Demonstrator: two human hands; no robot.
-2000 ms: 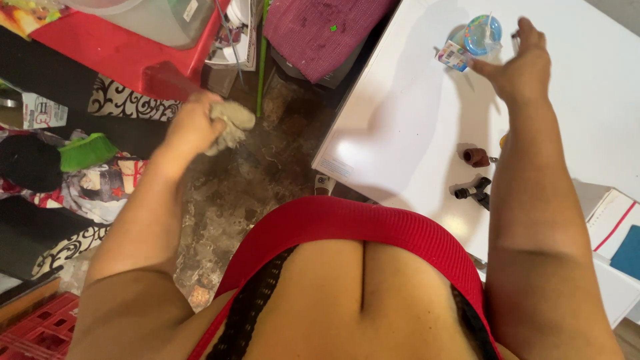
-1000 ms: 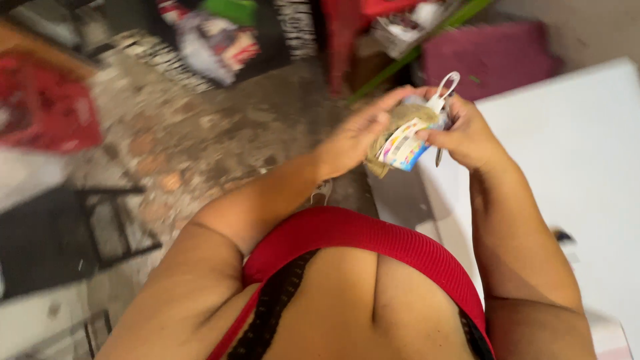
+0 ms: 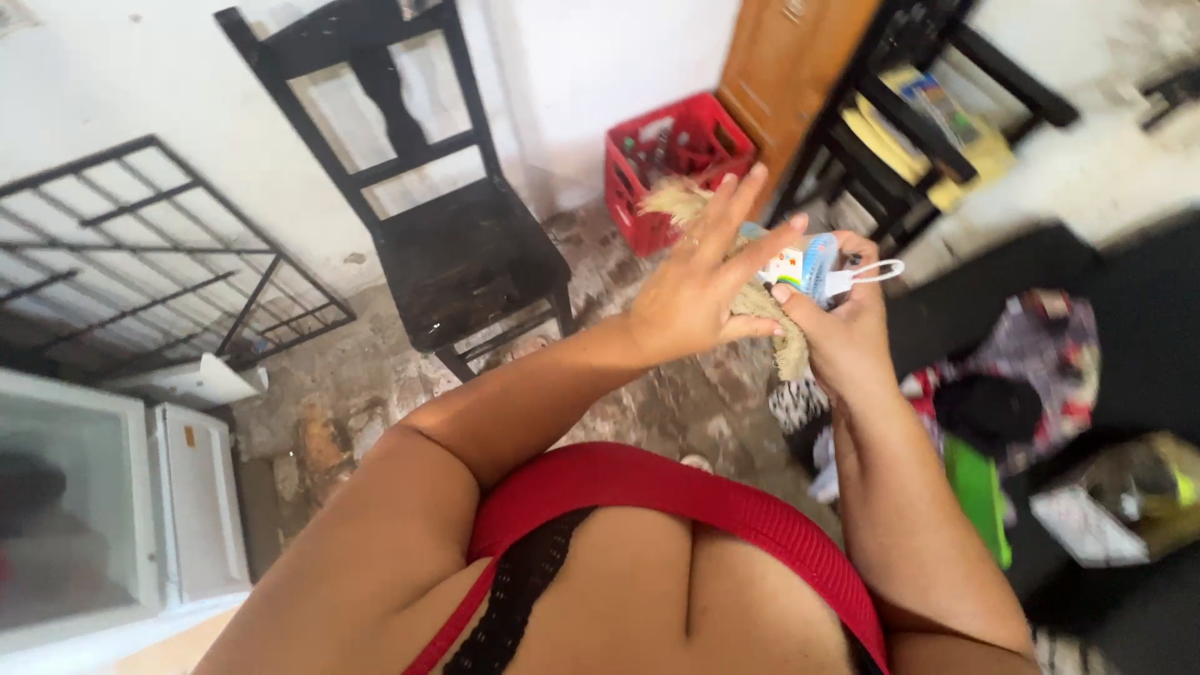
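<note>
My right hand [image 3: 848,323] grips a small blue and clear plastic item [image 3: 814,265] with a printed card and a white hanging loop [image 3: 877,272]. A frayed beige cloth [image 3: 780,330] lies beneath the item and between my hands, its other end sticking out beyond my left fingers. My left hand [image 3: 698,291] lies against the cloth with its fingers spread; whether it pinches the cloth cannot be told. What exactly the plastic item is stays unclear.
A black wooden chair [image 3: 469,253] stands ahead, beside a red plastic crate [image 3: 630,192] with things in it. On the left are a black metal grille [image 3: 178,248] and a white appliance [image 3: 150,506]. Clothes [image 3: 1059,375] lie on a black surface at the right, near a black shelf [image 3: 900,122].
Two seconds ago my left hand held the cloth apart while my right reached over a white table near the blue item. The hands have come together with both things. The view has turned strongly.
</note>
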